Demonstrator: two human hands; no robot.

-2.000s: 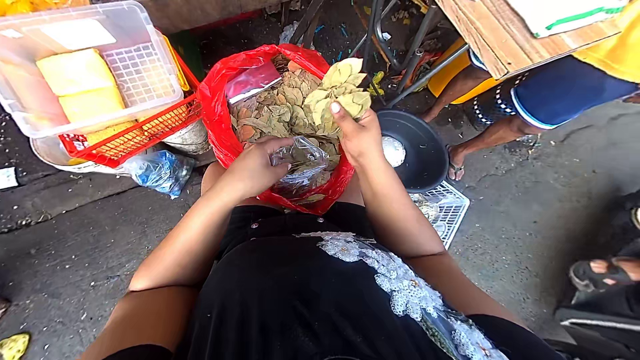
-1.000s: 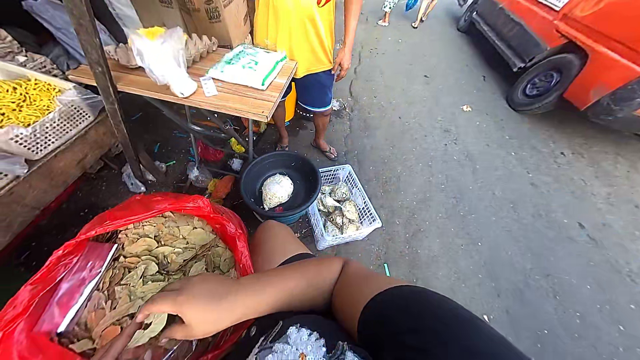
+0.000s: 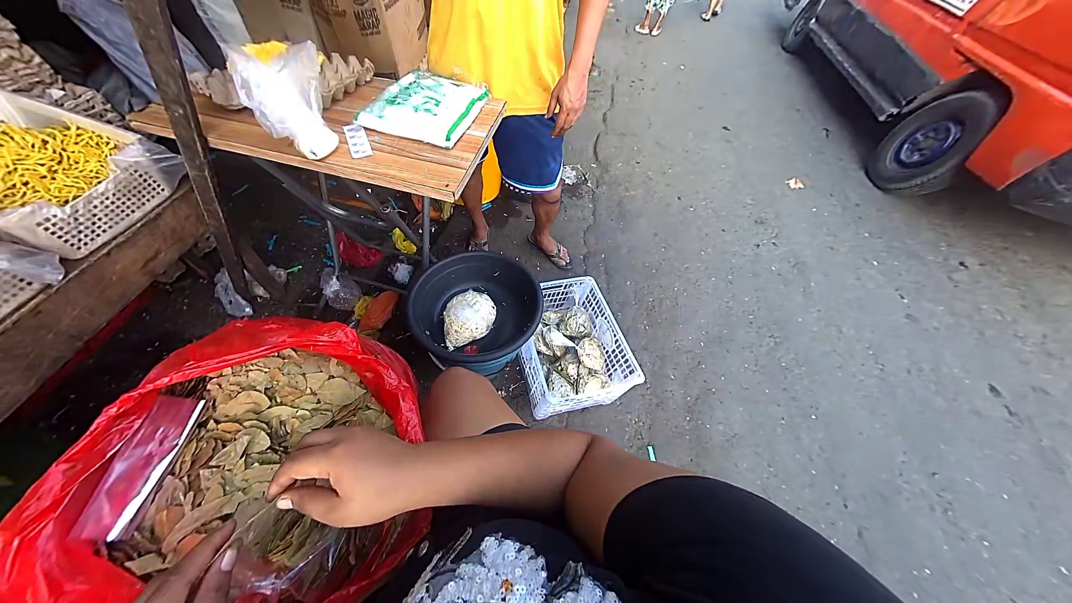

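Dried bay leaves (image 3: 251, 410) fill a red plastic bag (image 3: 310, 333) on my lap. My right hand (image 3: 356, 473) is over the leaves, thumb and index finger close together; whether it pinches a leaf or the film of a clear plastic bag (image 3: 314, 561) is not plain. At the bottom edge my left hand (image 3: 197, 569) is partly cut off, its fingers beside the clear bag, and its grip cannot be made out. A flat packet with purple film and a white edge (image 3: 155, 469) lies on the left of the leaves.
Ahead is a black basin (image 3: 515, 293) holding a filled plastic bag (image 3: 469, 319), beside a white plastic crate (image 3: 620, 360) of filled bags. A person in a yellow shirt (image 3: 498, 50) stands by a wooden table (image 3: 402, 167). A red vehicle (image 3: 1005, 75) is on the road at right.
The view has swung strongly towards the road. Two seconds ago my right hand held up a bunch of leaves; now it is low over the leaves in the red bag, without that bunch.
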